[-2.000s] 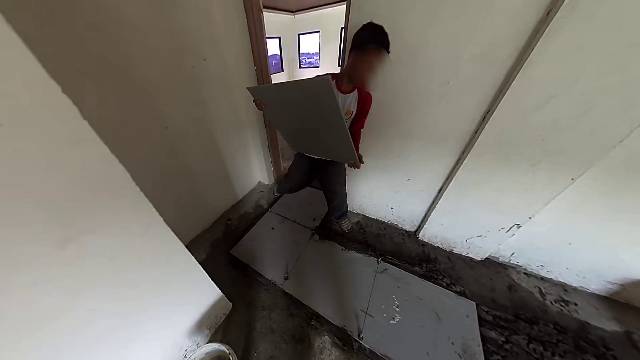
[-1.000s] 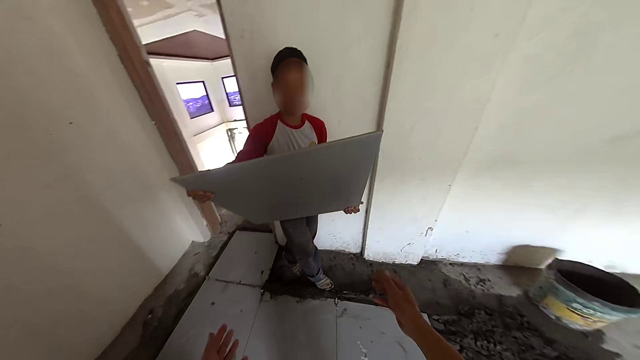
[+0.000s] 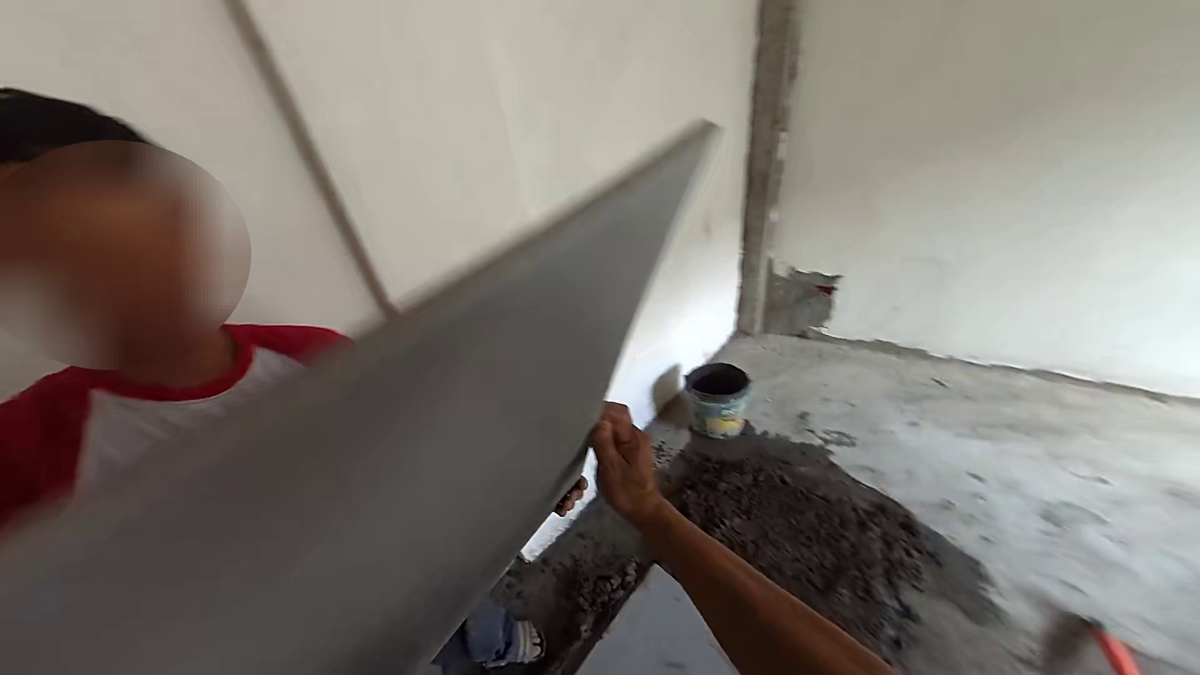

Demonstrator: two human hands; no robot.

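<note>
A large grey floor tile [image 3: 375,469] fills the left and middle of the view, tilted, with one corner pointing up and right. My right hand [image 3: 623,459] grips its right edge, thumb on the near side. My left hand is not visible. Just below and left of my right hand, the other person's hand [image 3: 570,497] is at the tile's lower edge. That person [image 3: 178,394], in a red and white shirt, stands behind the tile at the left. Under my forearm, part of a laid tile [image 3: 656,633] shows on the floor.
Dark loose mortar [image 3: 806,534] is spread on the concrete floor [image 3: 1031,469] at the right. A bucket [image 3: 719,403] stands by the wall near the room's corner. A red object [image 3: 1114,647] lies at the lower right edge. The co-worker's foot [image 3: 527,644] is below the tile.
The co-worker and the carried tile have come much nearer. My right hand, apart from the tile one second ago, now holds its edge. My left hand has left the view, which has swung right.
</note>
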